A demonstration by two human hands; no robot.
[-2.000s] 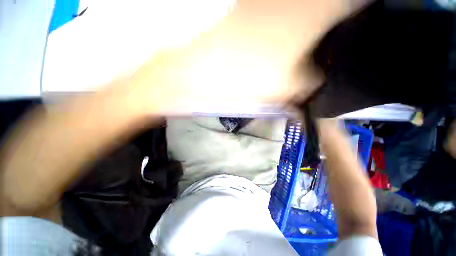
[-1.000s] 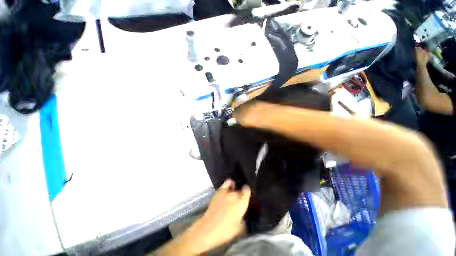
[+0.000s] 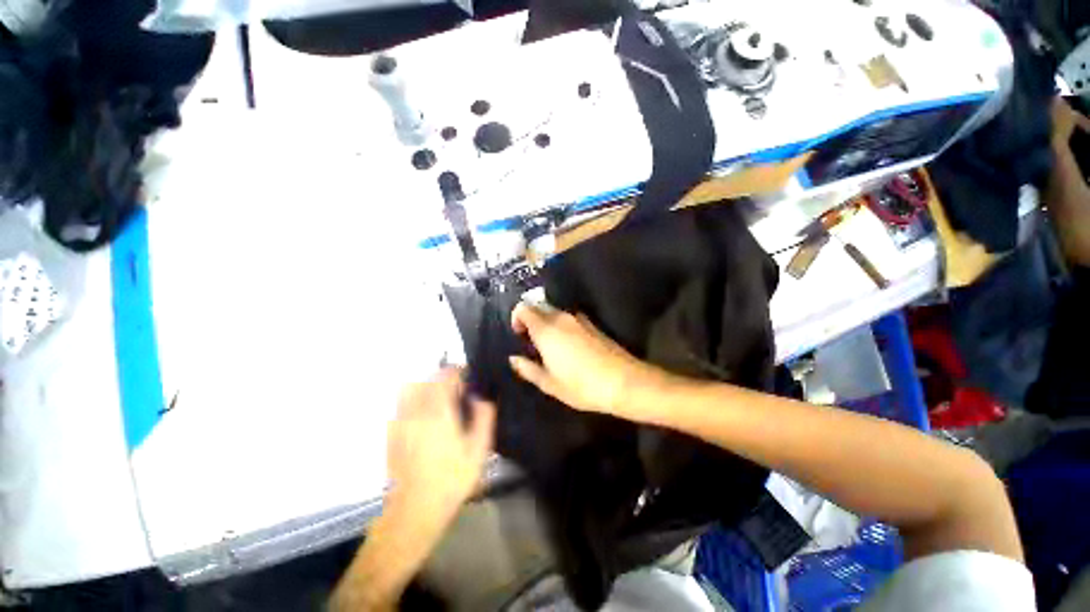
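Note:
A dark brown-black garment (image 3: 669, 299) lies over the table beside the sewing machine (image 3: 550, 120) and hangs over the front edge into the lap. Its flatter dark edge runs up to the presser foot area (image 3: 484, 281). My right hand (image 3: 586, 365) lies on the cloth just below the foot, fingertips pressing and gripping it. My left hand (image 3: 442, 436) is at the left edge of the cloth, lower down, slightly blurred; its fingertips touch the edge, and whether they pinch it is unclear. The needle tip is too small to tell.
A loose black strip (image 3: 669, 120) drapes over the machine head. Small tools (image 3: 837, 245) lie right of the machine. Blue tape (image 3: 138, 323) is at the table's left. A blue crate (image 3: 837, 574) stands right of the lap. Dark cloth is piled at upper left. Another person's arm shows at far right.
My right hand has moved from behind the foot to the cloth in front of it. My left hand has moved left and slightly up. The garment now spreads wider at the right.

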